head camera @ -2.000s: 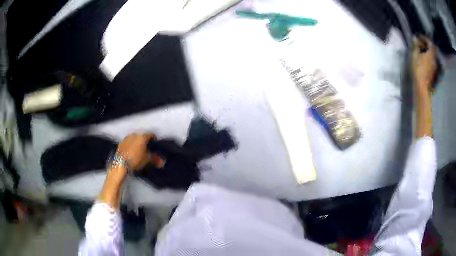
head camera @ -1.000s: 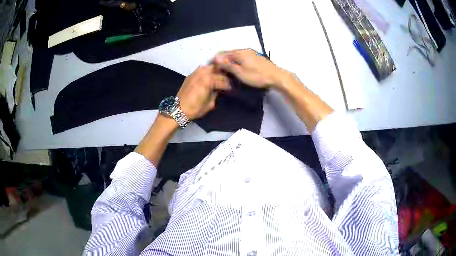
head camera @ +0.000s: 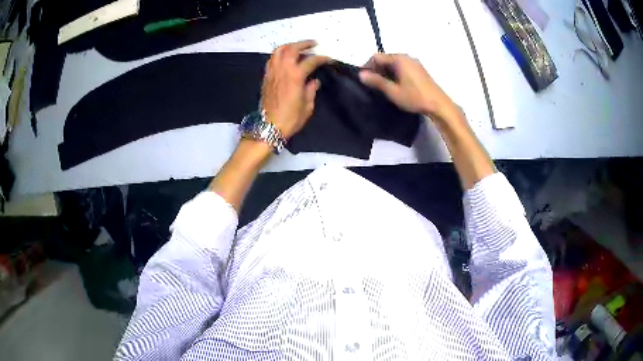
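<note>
A long curved black cut panel point(head camera: 169, 92) lies on the pale table near its front edge. Its right end is lifted and folded, and a second layer shows there. My left hand point(head camera: 288, 88), with a watch on the wrist, rests on the panel with the fingertips at its upper edge. My right hand point(head camera: 405, 83) pinches the panel's right part between thumb and fingers. What lies under the fingers is hidden.
A larger black cloth point(head camera: 240, 25) lies behind, with a green-handled tool point(head camera: 166, 26) and a cream card strip point(head camera: 99, 20) on it. At right are a thin straight strip point(head camera: 481, 70), a mottled block point(head camera: 525, 53), a blue item point(head camera: 518, 58) and metal loops point(head camera: 591, 42).
The right hand has come from the far right edge to the panel, then moved slightly right. The panel's right end is now lifted and spread further right.
</note>
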